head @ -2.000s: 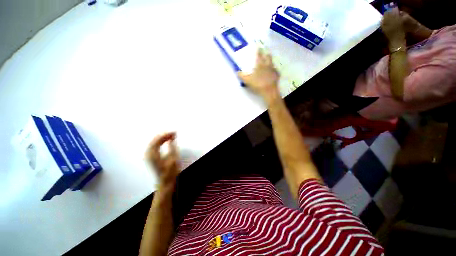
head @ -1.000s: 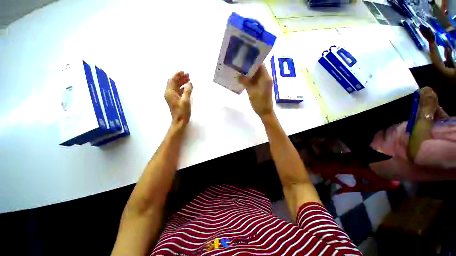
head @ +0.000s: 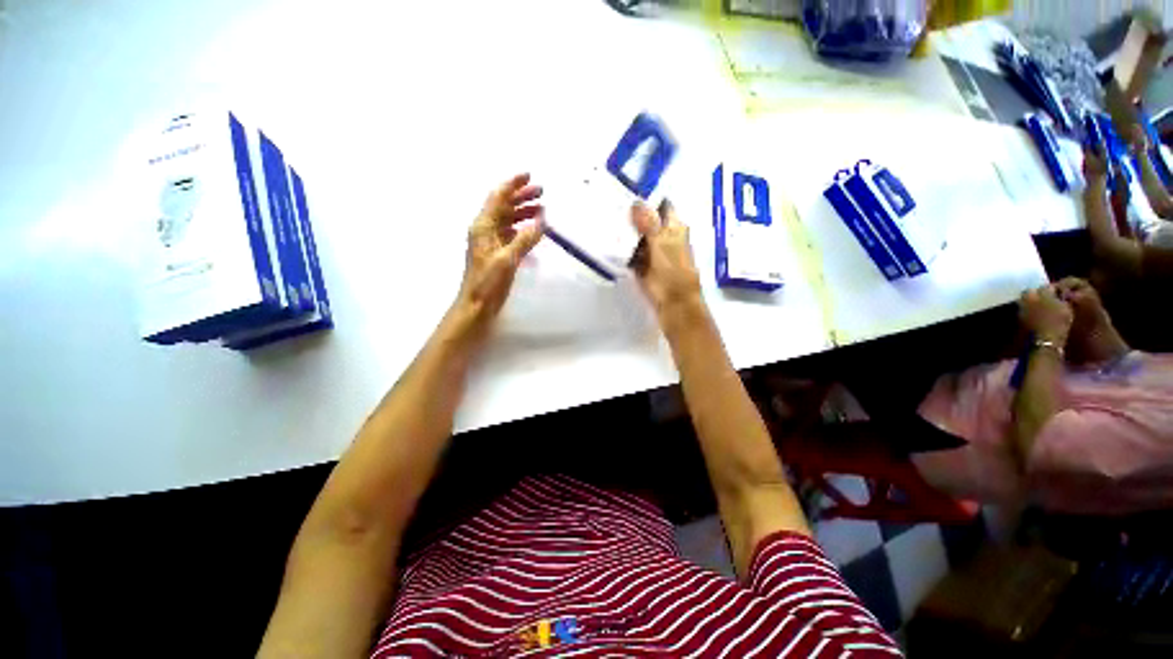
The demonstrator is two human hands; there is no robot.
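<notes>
A white and blue retail box (head: 594,213) is held in front of me, tilted and blurred by motion. My right hand (head: 665,258) grips its right side. My left hand (head: 499,245) is at its left end with fingers apart; it is unclear whether the fingertips touch the box. A stack of finished boxes (head: 212,238) stands on the table at my left, blue edges side by side. One box (head: 745,229) lies just right of my right hand. Two waiting boxes (head: 882,222) lie side by side further right.
The white table (head: 412,103) has yellow tape lines at its right part. A dark blue bundle (head: 864,26) lies at the back. A co-worker in pink (head: 1048,399) sits at the right by a red stool (head: 875,483). Another person's arms (head: 1122,213) and loose blue goods are at the far right.
The held box has turned from upright to tilted and come closer to my left hand. My left hand has moved slightly right, towards the box.
</notes>
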